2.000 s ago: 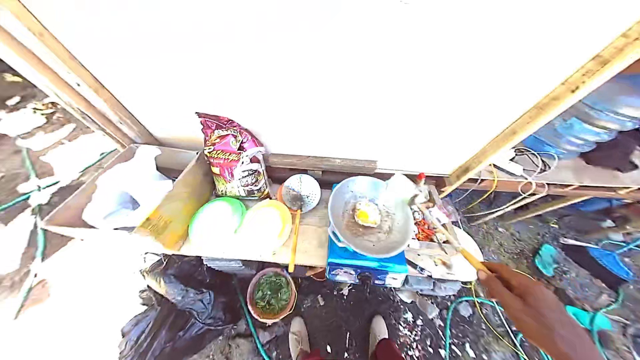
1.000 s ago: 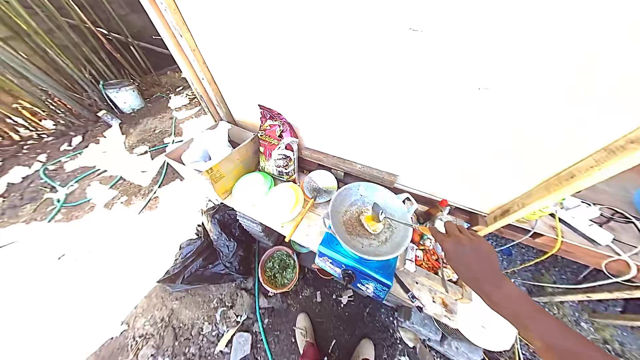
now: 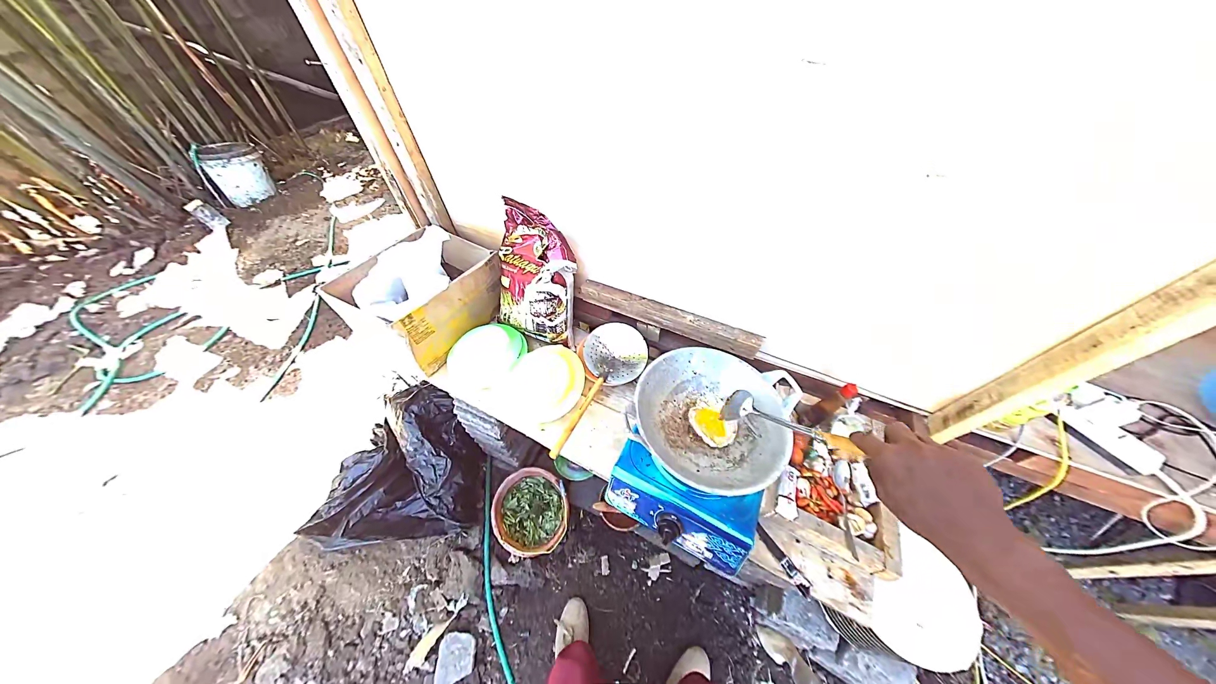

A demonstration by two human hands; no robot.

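My right hand grips the wooden handle of a metal spatula, whose head touches the top right edge of a fried egg. The egg lies in a two-handled metal wok on a blue gas stove. Under my hand, right of the wok, is a wooden tray with red chillies and small packets. A skimmer with a yellowish handle rests left of the wok, beside a yellow-rimmed plate and a green-rimmed one. My left hand is out of view.
A cardboard box and a maroon printed bag stand at the bench's left end. Below are a bowl of green leaves, a black plastic bag and a green hose. Cables and a power strip lie at right.
My right hand has moved from the right end of the bench to beside the wok, bringing the spatula to the egg. The view has swung left.
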